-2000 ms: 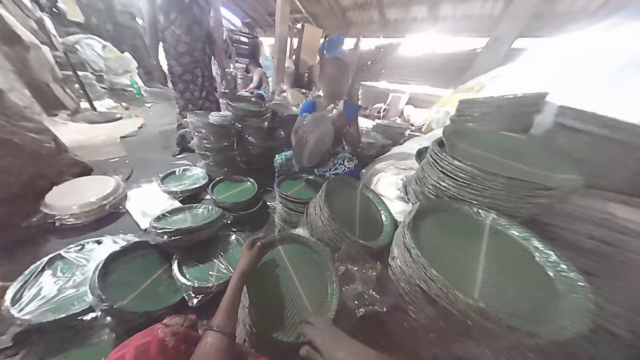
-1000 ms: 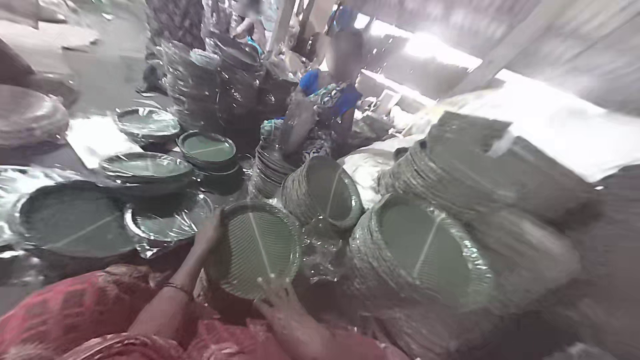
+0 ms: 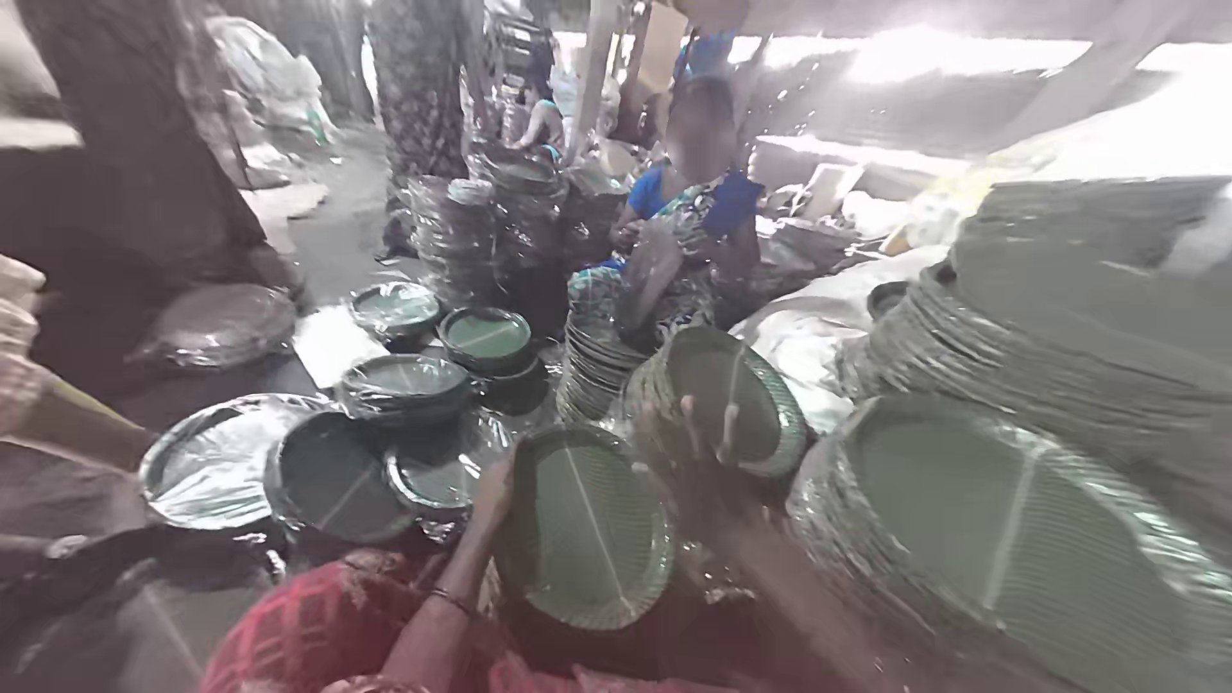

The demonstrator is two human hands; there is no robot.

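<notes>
A green leaf-patterned plate (image 3: 587, 529) with a ribbed rim stands tilted on edge at the front of a stack, above my lap. My left hand (image 3: 496, 496) grips its upper left rim. Raised and blurred, my right hand (image 3: 698, 462) has its fingers apart, in front of the stack of tilted plates (image 3: 727, 395) just beyond. Whether it touches those plates cannot be told. A larger stack of similar plates (image 3: 991, 510) leans to the right of my right forearm.
Plastic-wrapped plate stacks (image 3: 404, 380) and a darker round plate (image 3: 342, 481) lie on the left. A person in blue (image 3: 688, 202) sits ahead beside another plate stack (image 3: 592, 361). Tall wrapped stacks (image 3: 457, 236) stand behind. Another person's arm (image 3: 72, 414) reaches in at far left.
My right hand has lifted from the lower part of the front plate and moved up and right. My left hand remains on the rim. Another person's arm now shows at far left.
</notes>
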